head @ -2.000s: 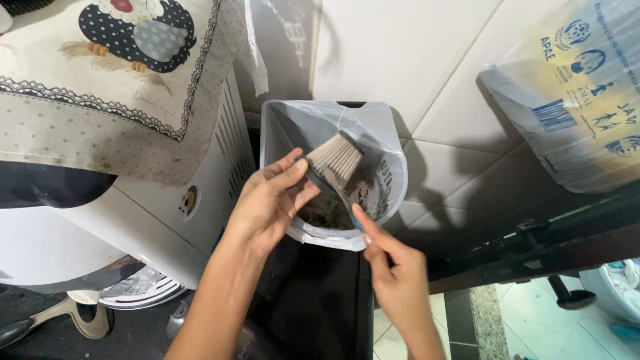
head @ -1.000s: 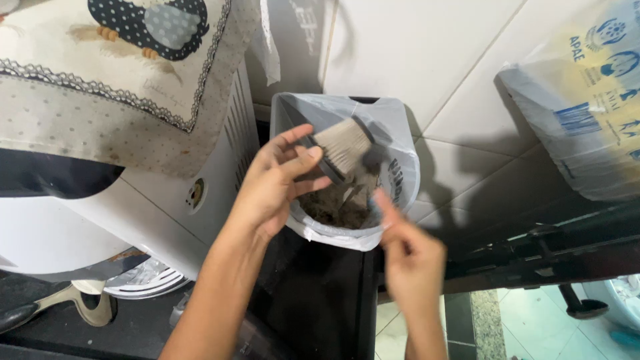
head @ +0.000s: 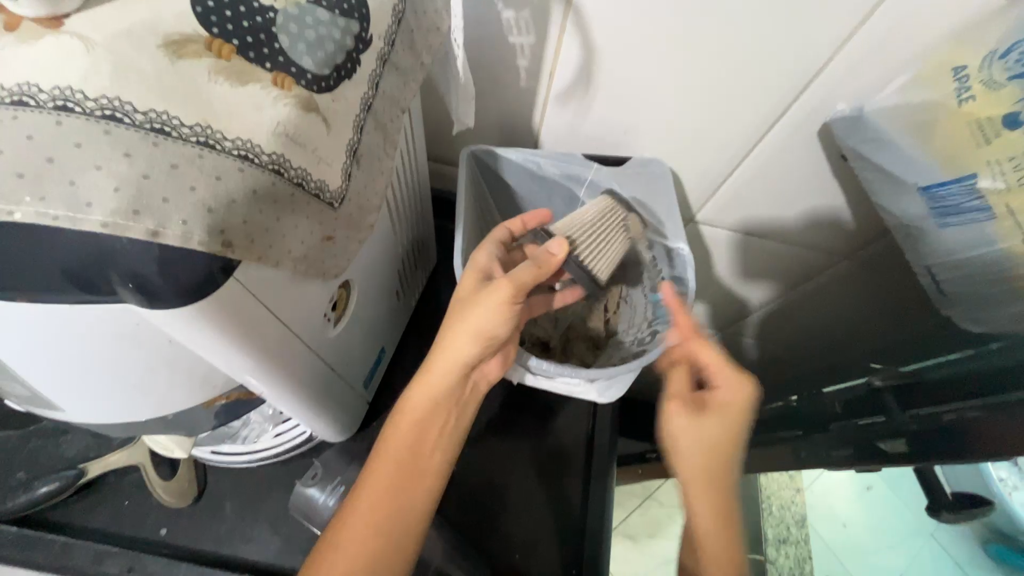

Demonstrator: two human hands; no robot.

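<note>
Over the lined waste bin, my left hand (head: 500,292) grips a pleated vacuum-type filter (head: 604,236) by its dark rim, its pale folds facing up and to the right. My right hand (head: 708,384) is at the bin's right edge, apart from the filter, blurred, with the index finger stretched forward; whether it holds a slim tool is not clear. Inside the grey bin (head: 472,200) with its whitish plastic liner lies brownish-grey dust and debris, partly hidden by the left hand.
A white appliance (head: 312,344) under a patterned cloth (head: 200,176) stands left. A clear plastic part (head: 318,496) lies on the black surface beside my left forearm. Tiled wall (head: 680,96) rises behind the bin; a printed plastic bag (head: 944,208) hangs right.
Two seconds ago my right hand was close under the filter with a slim dark thing between them; now it is farther right, apart from the filter. My left hand still holds the filter.
</note>
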